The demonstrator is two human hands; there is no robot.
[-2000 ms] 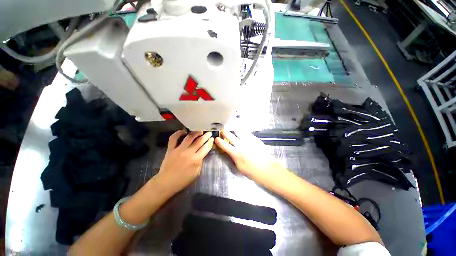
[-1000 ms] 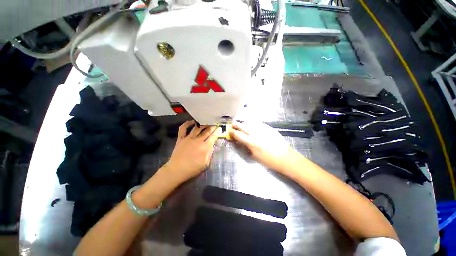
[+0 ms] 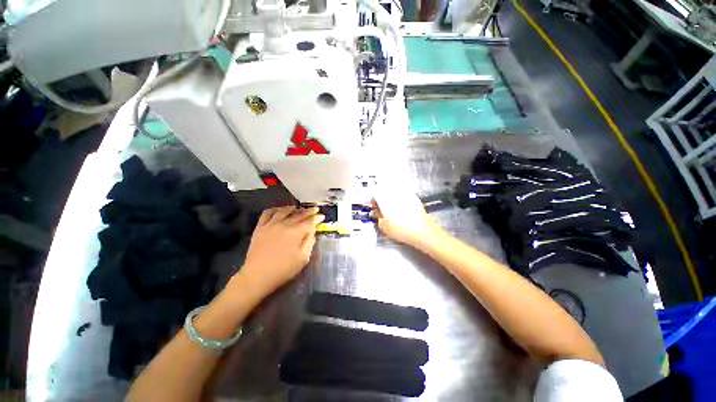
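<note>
My left hand (image 3: pixel 279 239) lies under the sewing machine head (image 3: pixel 286 133), its fingertips on dark fabric left of the yellow and metal work clamp (image 3: pixel 334 228). My right hand (image 3: pixel 404 216) is at the right of the clamp, its fingertips on a dark zipper piece (image 3: pixel 363 212) that runs right under the hand. The needle area is mostly hidden. Flat black fabric strips (image 3: pixel 357 350) lie in front, near the table's near edge. A fanned pile of zippers (image 3: pixel 549 204) with silver lines lies at right.
A crumpled black heap (image 3: pixel 153 259) covers the left of the metal table (image 3: pixel 330 275). A black cord loop (image 3: pixel 567 302) lies below the zippers. A pale metal bar (image 3: pixel 447 86) crosses the green surface behind. A blue bin (image 3: pixel 695 345) stands on the floor at right.
My hands have moved apart; my right hand has shifted right of the clamp, showing more of it and the dark piece between them. The camera view has shifted slightly.
</note>
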